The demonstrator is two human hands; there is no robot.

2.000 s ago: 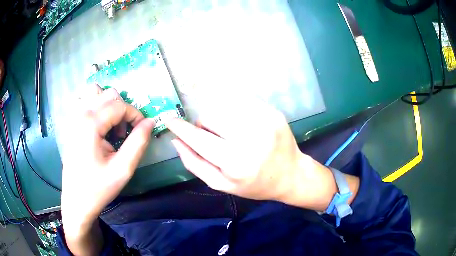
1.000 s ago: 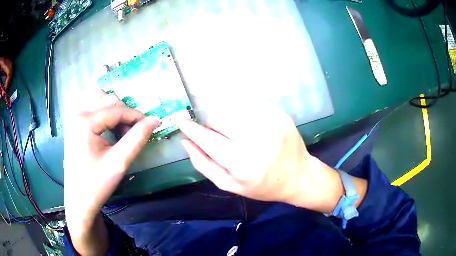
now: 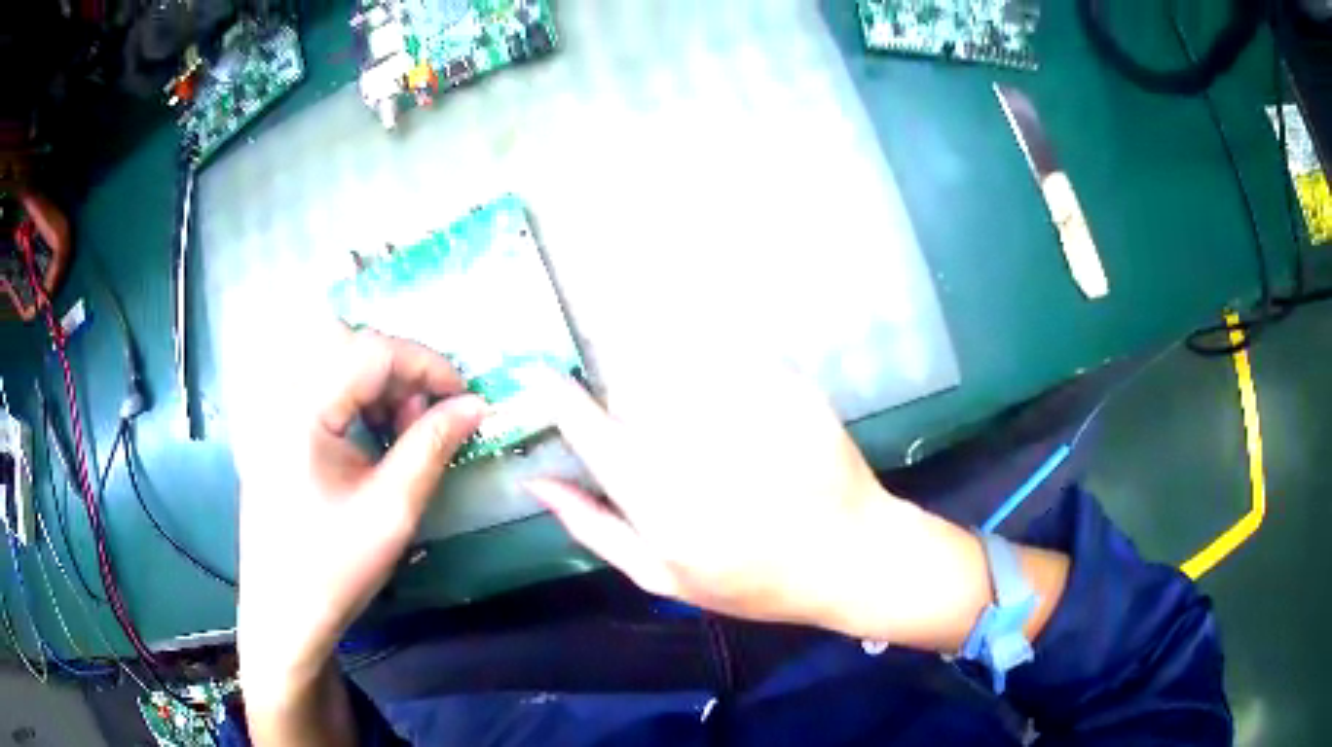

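A green circuit board (image 3: 504, 241) lies on the pale foam mat (image 3: 760, 161), its middle washed out by glare. My left hand (image 3: 343, 453) is at the board's near left edge, thumb and fingertips closed together there. My right hand (image 3: 760, 496), with a light blue wrist strap (image 3: 1004, 606), reaches from the right, fingertips over the board's near edge and the lower fingers apart below it. Glare and the fingers hide whether either hand grips the board or a small part.
More green boards stand at the back left (image 3: 246, 88), back middle (image 3: 490, 32) and back right (image 3: 950, 26). A knife (image 3: 1074, 234) lies right of the mat, a thin dark rod (image 3: 184, 307) left of it. Cables (image 3: 95, 511) run at left. An orange-rimmed meter (image 3: 51, 241) is at far left.
The view has shifted, so the bench sits lower and more boards show at the back. The fingers of my right hand have opened slightly at the board's near edge.
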